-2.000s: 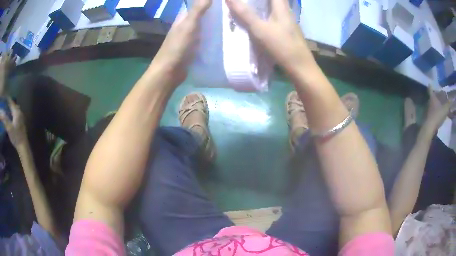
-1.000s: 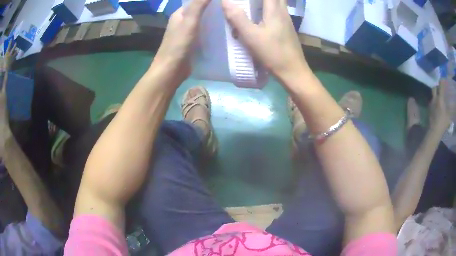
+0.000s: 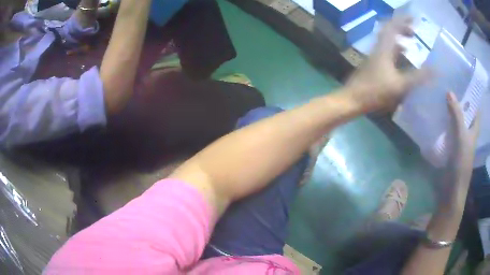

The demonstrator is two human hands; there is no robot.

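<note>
The frosted, translucent body (image 3: 438, 91) with a white ribbed end is at the upper right, tilted. My right hand (image 3: 461, 126) holds it from its lower right side, with the thumb or a finger along its face. My left hand (image 3: 379, 72) is blurred, to the left of the body. Its fingers are spread and nothing shows in them. One fingertip overlaps the body's left side; whether it touches cannot be told.
Blue and white cartons (image 3: 352, 19) stand on the white bench at the upper right, behind its brown edge (image 3: 352, 56). A seated person's arm (image 3: 126, 56) is at the upper left, near a blue item (image 3: 165, 9). Shiny film-wrapped brown sheets (image 3: 37, 209) lie at the lower left.
The view has turned left. My left hand has come off the frosted body and its fingers are spread. My right hand still holds the body, now tilted at the upper right.
</note>
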